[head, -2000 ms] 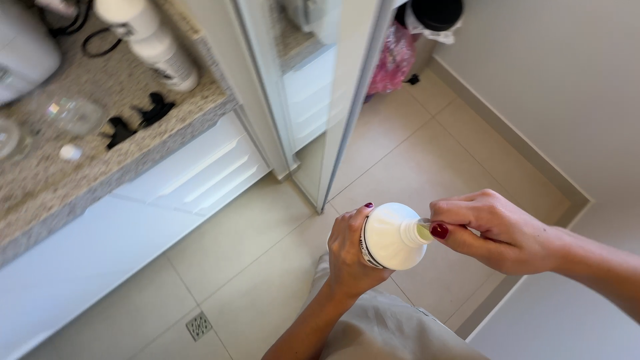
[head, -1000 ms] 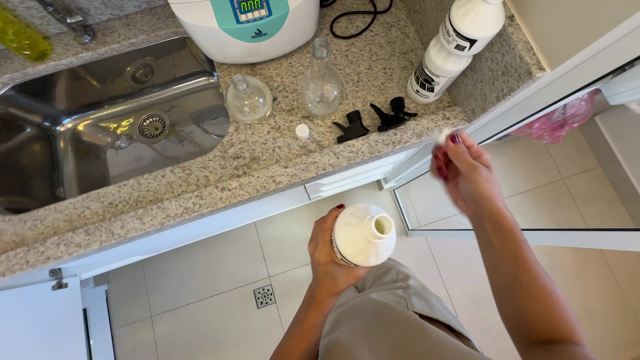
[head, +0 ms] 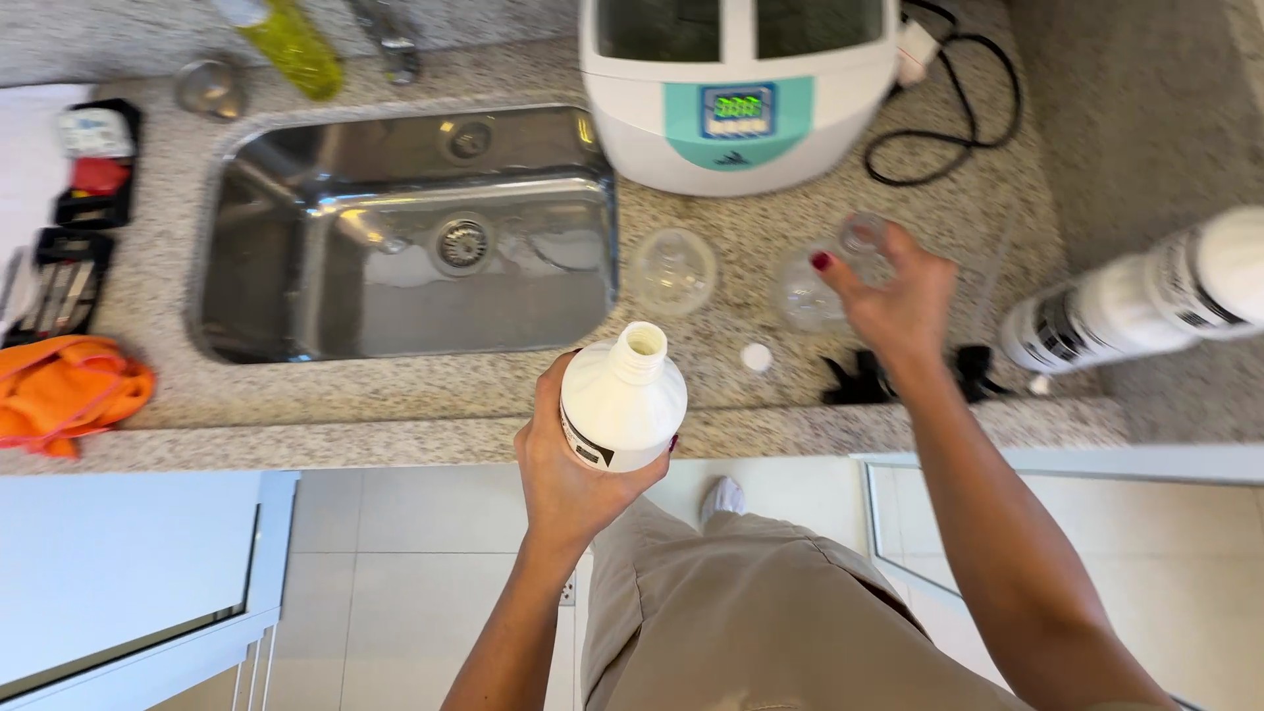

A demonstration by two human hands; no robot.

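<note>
My left hand [head: 578, 474] holds a white plastic bottle [head: 624, 400], uncapped, its mouth facing up, just in front of the counter edge. Over the counter, my right hand [head: 894, 296] has thumb and fingers around the neck of a clear bottle [head: 810, 291]. Another clear round bottle [head: 674, 272] stands to its left. A white cap [head: 756, 357] lies on the granite near the counter's front. Black spray heads [head: 857, 380] lie partly behind my right wrist, with a small white piece [head: 1040, 384] to their right.
A steel sink [head: 410, 237] is set in the granite counter. Behind stands a white and teal machine [head: 741, 118] with a lit display and a black cable [head: 968, 138]. White bottles [head: 1136, 286] are at the right, an orange cloth [head: 69, 390] and black trays [head: 94, 178] at the left.
My right hand was at the white bottle's mouth, then lifted away; now it is at the clear bottle's neck. The white bottle's mouth has come uncovered. The view has swung to the counter.
</note>
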